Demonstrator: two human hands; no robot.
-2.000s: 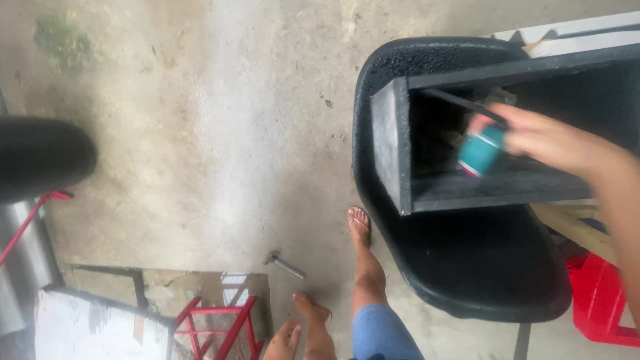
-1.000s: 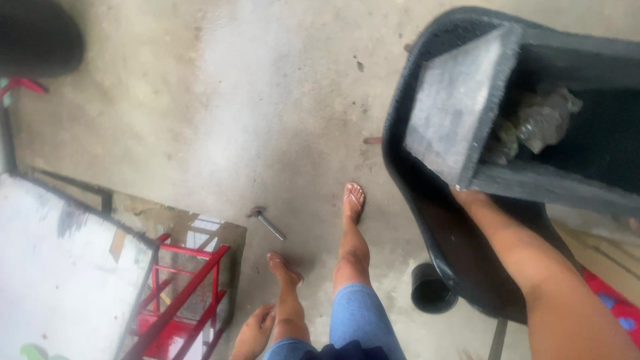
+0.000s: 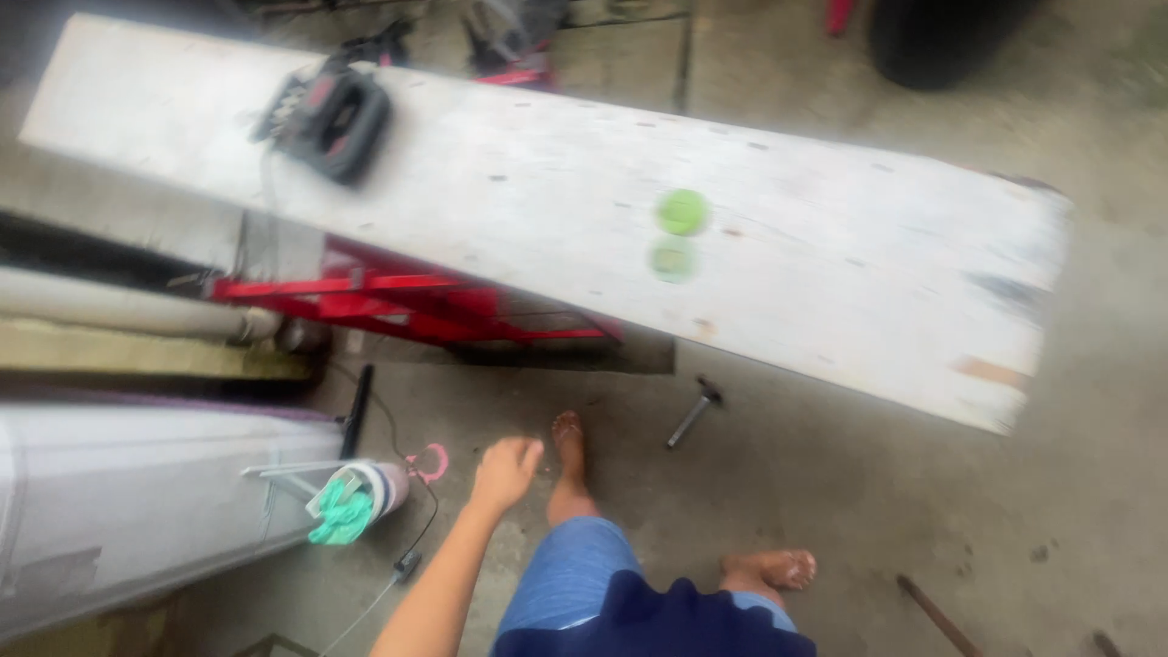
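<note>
My left hand (image 3: 507, 472) hangs over the concrete floor in front of my left foot, holding nothing, its fingers slightly curled. My right hand is out of view. Ahead lies a long white-painted board (image 3: 566, 182) on a red metal stand (image 3: 392, 297). A dark corded power tool, probably a jigsaw (image 3: 333, 123), rests near the board's left end. A green round lid (image 3: 683, 212) and a paler green round container (image 3: 672, 259) sit side by side at its middle. On the floor below the board is a hammer (image 3: 695, 412).
At left stand a large pale grey appliance or cabinet (image 3: 137, 511) and a small bucket (image 3: 379, 488) with a green plastic bag. A cable (image 3: 429, 511) with a plug runs across the floor near my left hand. A dark rounded container (image 3: 940, 41) is at the top right.
The view has swung far left, from the black tub and grey box to the white board. My right arm, earlier over and beside the box, is out of view; my left hand has risen beside my leg.
</note>
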